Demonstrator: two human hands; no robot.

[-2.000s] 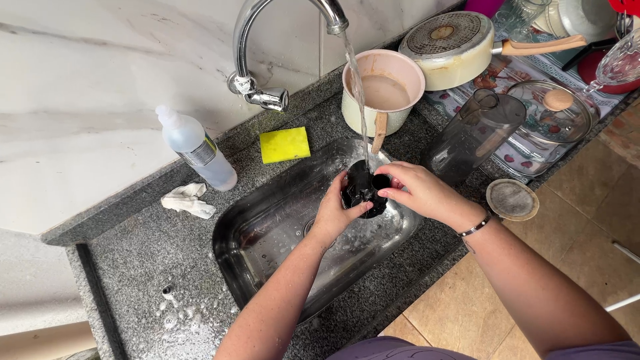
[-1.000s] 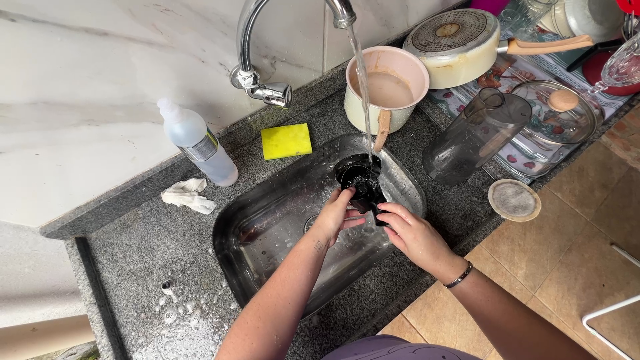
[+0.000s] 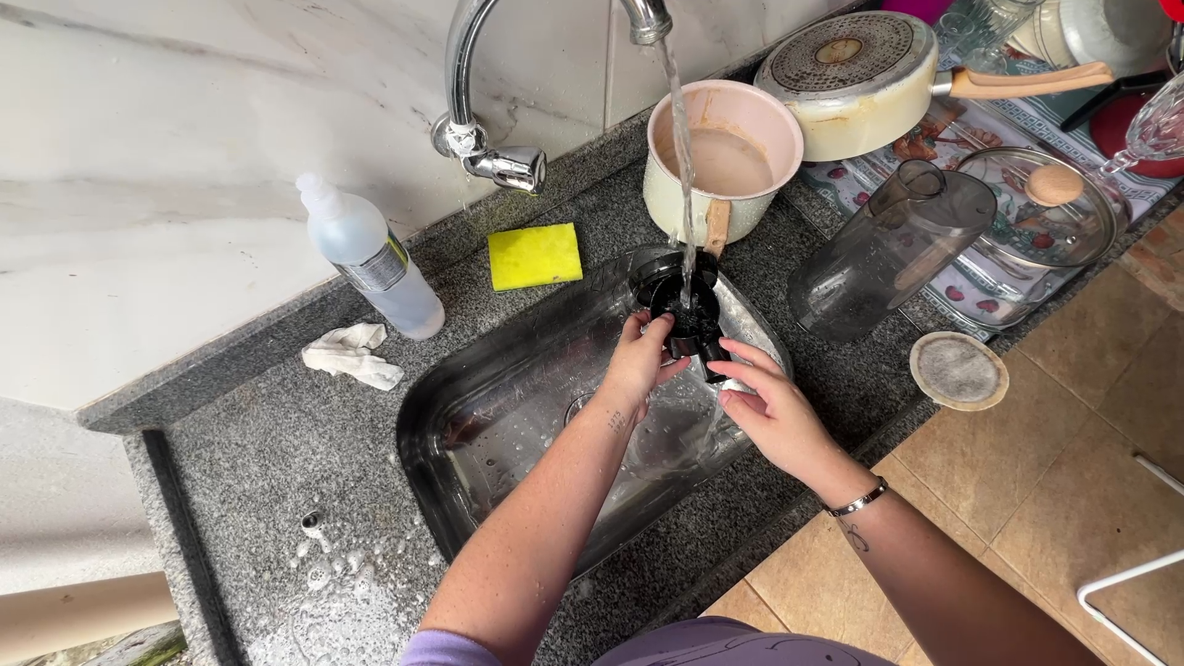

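Water runs from the chrome faucet (image 3: 650, 23) into a black plastic lidded part (image 3: 689, 305), its round cup facing up over the right end of the steel sink (image 3: 462, 462). My left hand (image 3: 643, 356) grips its near-left rim, thumb on the edge. The fingertips of my right hand (image 3: 763, 398) touch the short black projection at its lower right; the fingers are partly spread. The part's underside is hidden. Behind it stands a saucepan (image 3: 723, 153) holding cloudy liquid. A yellow sponge (image 3: 535, 256) lies on the granite behind the sink.
Left of the sink are a clear plastic bottle (image 3: 370, 254) and a crumpled white cloth (image 3: 351, 356); suds (image 3: 338, 601) lie nearer. At right are a dark transparent pitcher (image 3: 893, 250), a glass lid (image 3: 1045, 208), an upturned pan (image 3: 846, 83) and a round pad (image 3: 959, 370) at the counter edge.
Between my hands the black part has turned and tilted; its round cup now faces up under the stream. Two seconds ago my hands were closer together around it.
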